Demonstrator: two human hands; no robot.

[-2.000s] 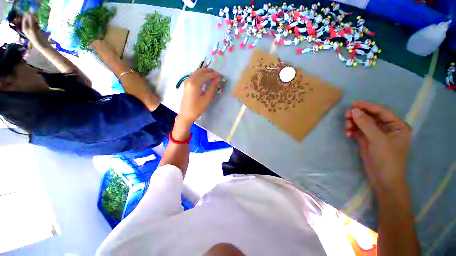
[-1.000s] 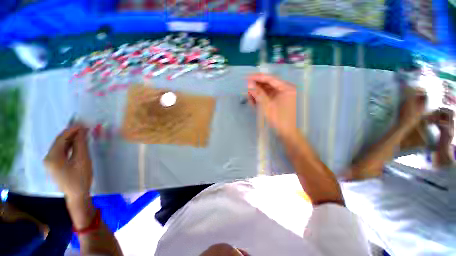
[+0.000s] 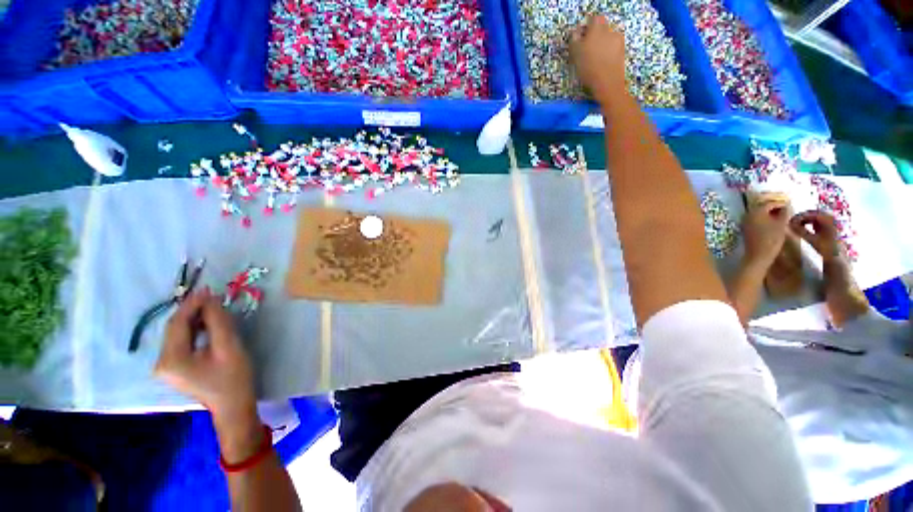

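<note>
My right hand [image 3: 599,52] reaches into a blue bin of small white-and-yellow parts [image 3: 651,60]; its fingertips are at the heap and I cannot tell if they hold a part. My left hand [image 3: 207,345] is over the table beside black-handled pliers [image 3: 160,312], with fingers curled; whether it holds something is unclear. A few red-and-white pieces [image 3: 246,290] lie just beyond its fingers. The brown cardboard [image 3: 425,265] lies in front of me with a white disc [image 3: 371,227] and many brown specks on it.
A long heap of red-and-white pieces [image 3: 330,163] lies beyond the cardboard. White bottles [image 3: 98,150] lie near the blue bins. A bin of red-and-white parts [image 3: 380,50] stands at the far edge. Green foliage [image 3: 30,285] is at left. A neighbour's hands [image 3: 771,232] work at right.
The view has turned right and up, showing the bins. My right hand has moved from above the table into the bin of white-and-yellow parts. My left hand is now beside the pliers.
</note>
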